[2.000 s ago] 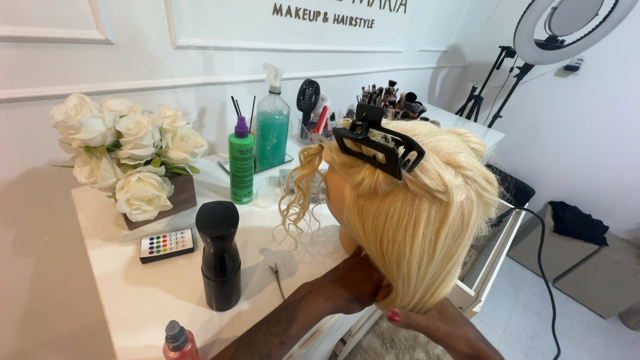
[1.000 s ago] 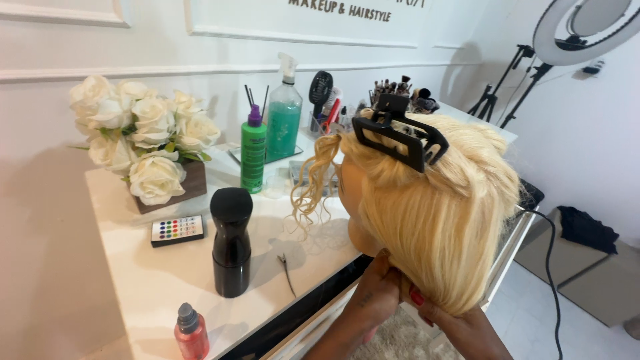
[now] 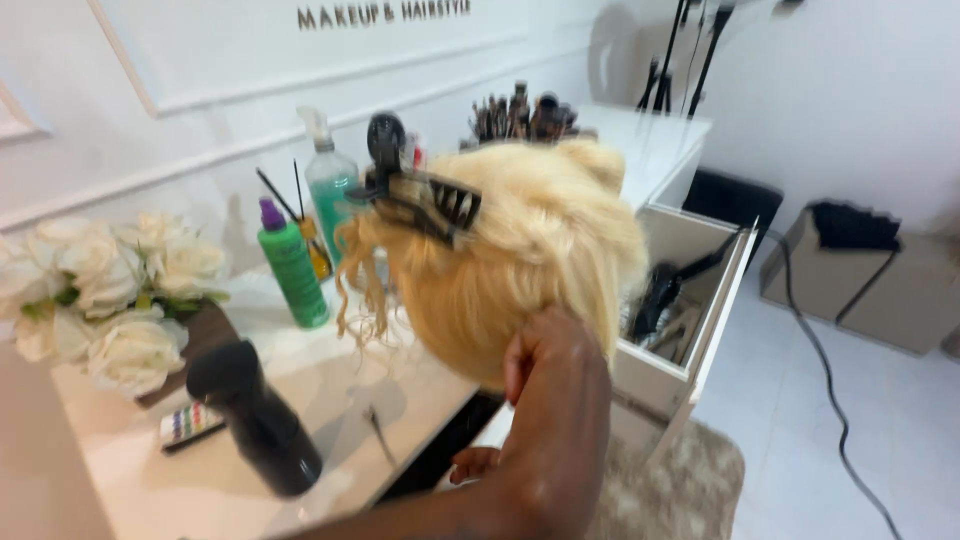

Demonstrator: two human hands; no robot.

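Note:
A blonde wig (image 3: 517, 255) covers a mannequin head, with loose curls at its left front. A black claw clip (image 3: 424, 202) grips the hair on top. My left hand (image 3: 551, 352) has its fingers curled into the hair low on the near side; its fingertips are hidden. Below it, my right hand (image 3: 474, 461) shows only a few bent fingers, the rest covered by my left arm, so its hold cannot be seen. A metal hair clip (image 3: 381, 435) lies on the white table (image 3: 345, 472) to the left. The view is blurred.
A black spray bottle (image 3: 255, 420), a small remote (image 3: 191, 425), a green bottle (image 3: 292, 266), a teal spray bottle (image 3: 330, 187) and white roses (image 3: 139, 349) stand or lie left. Makeup brushes (image 3: 499, 116) are behind. At right, an open drawer (image 3: 720, 322) holds tools; a cable (image 3: 817, 352) crosses the floor.
My hands, close together at the hair's lower edge before, are now apart: the left is higher on the hair, the right lower behind my arm. The view has turned and moved closer.

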